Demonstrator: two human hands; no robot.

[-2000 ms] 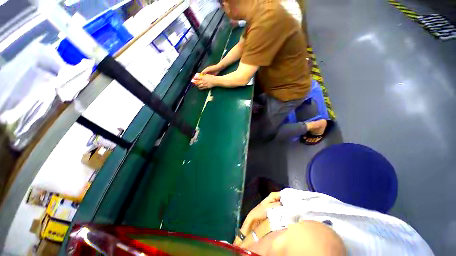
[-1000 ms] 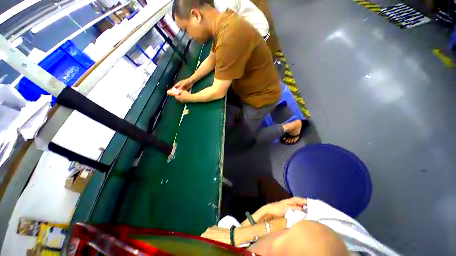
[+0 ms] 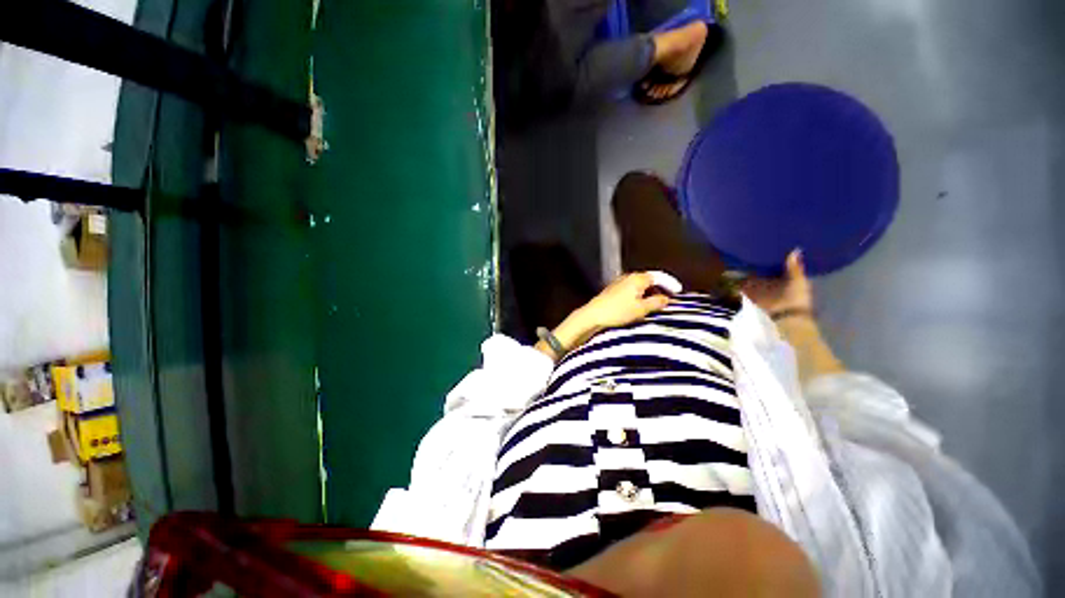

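Observation:
A round dark blue stool point(image 3: 794, 175) stands on the floor at the upper right. My right hand point(image 3: 773, 290) is at its near rim, with one digit up against the edge; the other fingers are partly hidden and seem to hold the rim. My left hand point(image 3: 631, 301) lies against the front of the striped shirt, palm down, with nothing seen in it. One of its fingers has a white covering point(image 3: 665, 282). A band is on the left wrist.
A green bench top point(image 3: 403, 234) with a worn edge runs along my left, beside a darker green belt point(image 3: 175, 327). Black bars point(image 3: 175, 70) cross above it. Cartons point(image 3: 91, 397) lie at the far left. Another person's sandalled foot point(image 3: 677, 61) is beyond the stool.
The view has tilted down, and the person in brown is now mostly out of frame. My hands, low in the picture before, are now apart, the right one at the stool's rim.

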